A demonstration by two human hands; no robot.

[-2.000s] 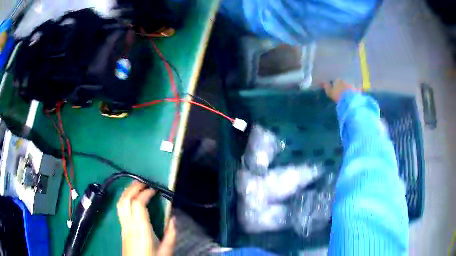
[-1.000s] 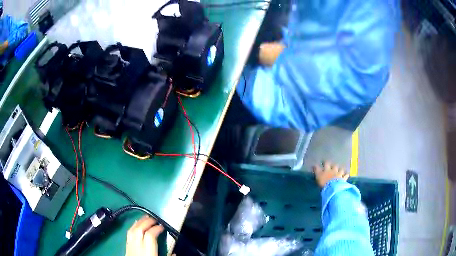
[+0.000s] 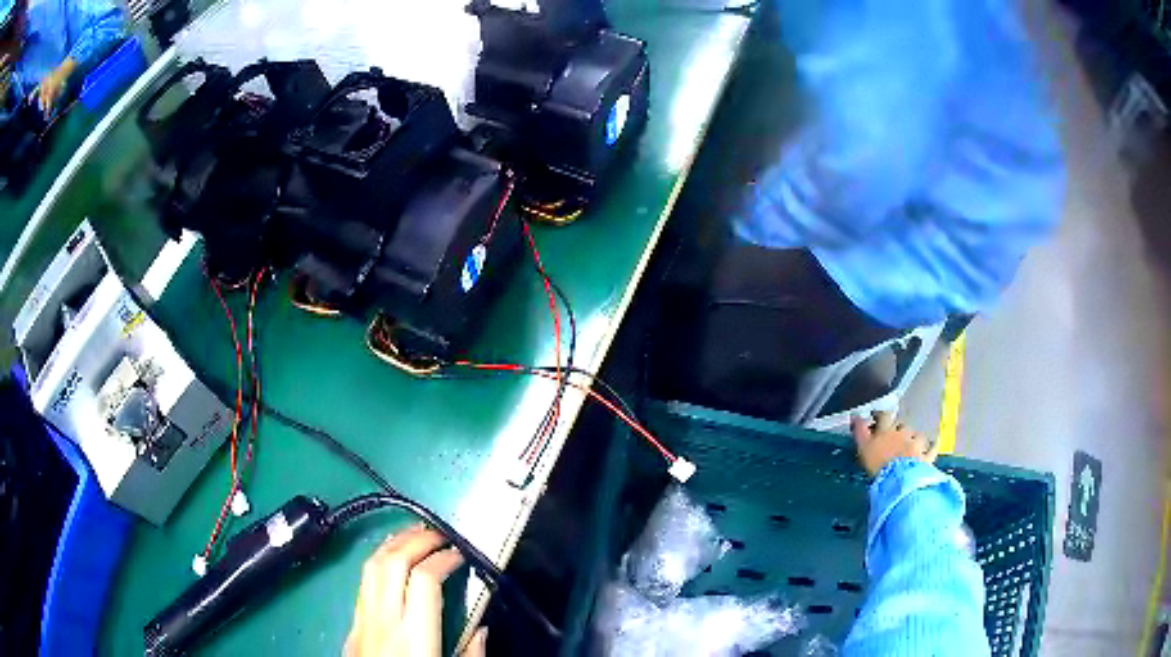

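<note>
The green turnover crate (image 3: 771,443) stands beside the bench, with clear plastic bags (image 3: 681,552) inside. My right hand (image 3: 893,443) rests on its far rim, fingers over the edge. My left hand (image 3: 408,584) lies at the bench's edge beside the black cord, fingers together; its lower part is cut off by the picture's edge, and I cannot tell whether it grips anything. The black electric screwdriver (image 3: 238,571) lies on the bench left of it. Several black blower fan modules (image 3: 437,238) stand upright further up the bench.
The screw feeder (image 3: 148,424) is at the left, beside the blue parts bin (image 3: 80,565). A fan lead's white plug (image 3: 681,470) hangs past the bench edge above the crate. A person in a blue smock (image 3: 912,154) is beyond the crate. Another person (image 3: 58,51) is at the far left.
The view has shifted, bringing more of the modules into the picture. The person in the blue smock has moved, and their hand no longer shows. My right hand stays at the crate's far rim.
</note>
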